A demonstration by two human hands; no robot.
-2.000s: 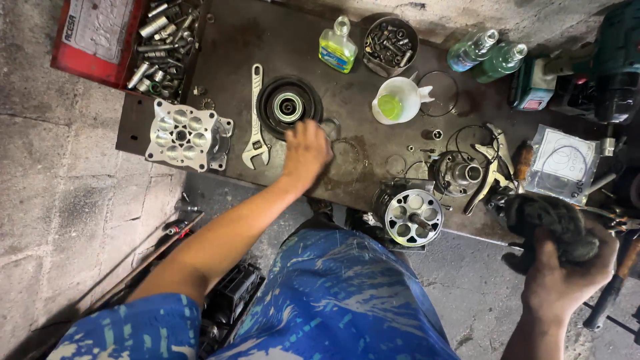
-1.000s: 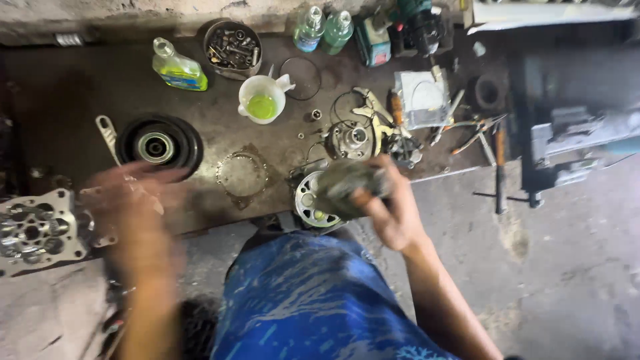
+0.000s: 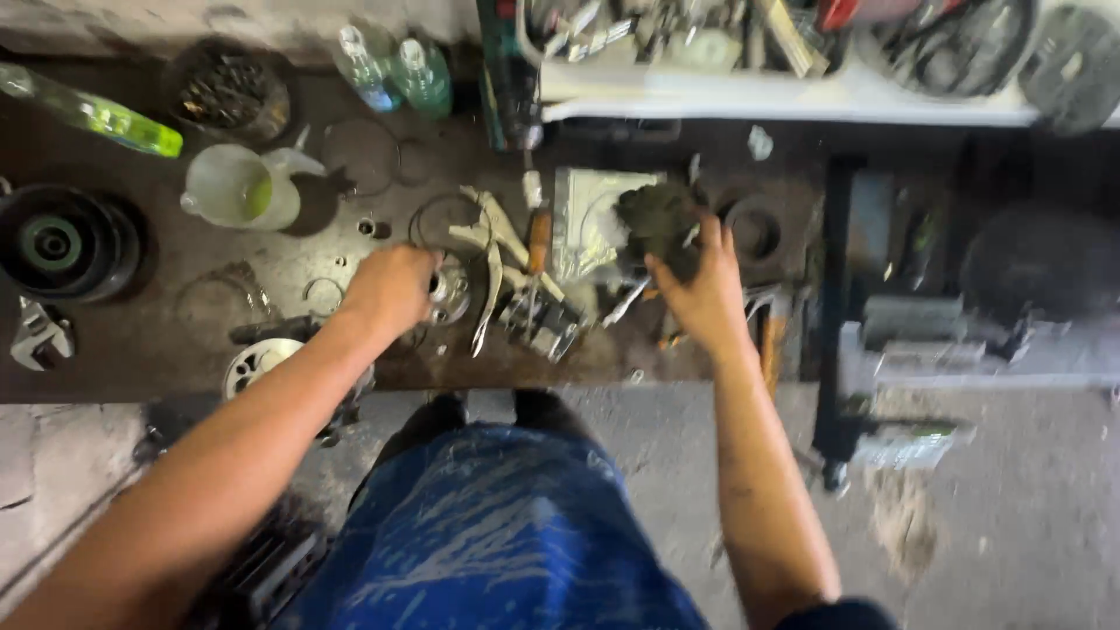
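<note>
My left hand (image 3: 394, 284) is over a round metal hub part (image 3: 451, 290), fingers at its left side; whether it grips the part cannot be told. My right hand (image 3: 704, 284) holds a dark, dirty rag (image 3: 661, 219) above the bench, near a clear plastic bag (image 3: 595, 214). Between the hands lie locking pliers (image 3: 494, 245), an orange-handled screwdriver (image 3: 540, 241) and a small metal assembly (image 3: 542, 324). A round metal part with holes (image 3: 258, 360) sits at the bench's front edge, partly behind my left forearm. A black pulley (image 3: 66, 245) lies at the far left.
On the bench stand a plastic jug (image 3: 241, 188), a can of bolts (image 3: 229, 92), a bottle of green liquid (image 3: 96, 114) and two clear bottles (image 3: 424, 79). An adjustable wrench (image 3: 42, 335) lies near the pulley. A white tray (image 3: 787, 96) of parts is at the back; a vise-like tool (image 3: 919, 350) stands right.
The view has shifted right along the bench. My left hand has moved from beside the pulley to the hub part. My right hand has carried the dark rag from the holed metal part to beside the bag.
</note>
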